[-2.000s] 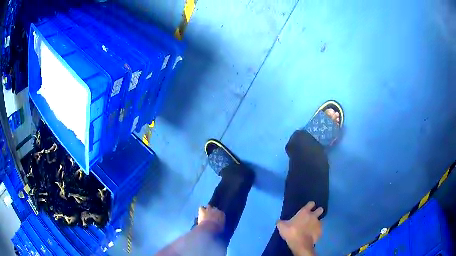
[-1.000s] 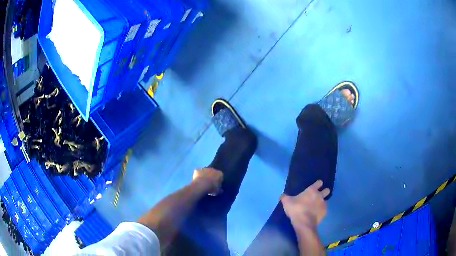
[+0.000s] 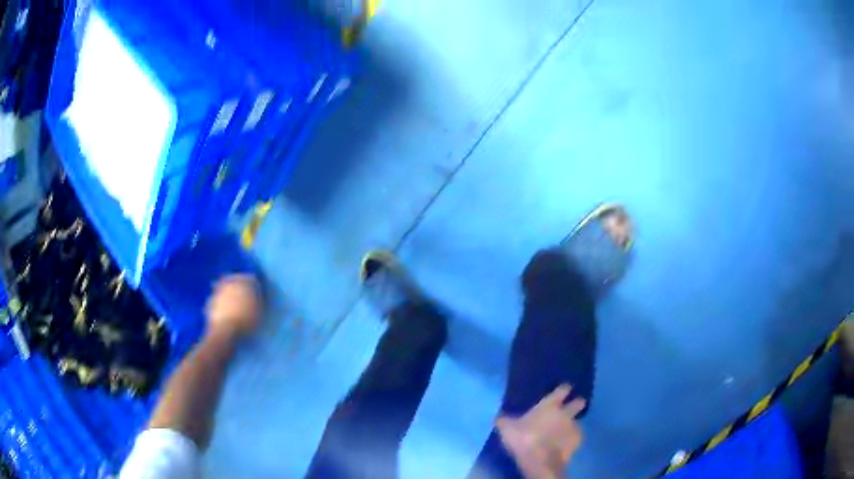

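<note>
My left hand (image 3: 234,304) is blurred, in front of the side of a blue crate at left; whether it touches the crate or holds anything cannot be told. My right hand (image 3: 543,435) rests on my right trouser leg, fingers apart, holding nothing visible. A stack of blue crates (image 3: 211,140) stands at upper left, its top crate lined with a glaring white sheet (image 3: 120,117). Below it, a crate holds a jumble of black figure pieces (image 3: 80,304) with cream limbs.
My legs and slippers are on the blue floor (image 3: 487,112). Ribbed blue crates (image 3: 56,421) lie at lower left. A blue crate (image 3: 744,449) is at lower right beside black-and-yellow tape (image 3: 773,398). More tape shows by the crate stack.
My left hand has left my left leg and moved left to the crates. My right hand stays on my right leg. The view has shifted and blurred.
</note>
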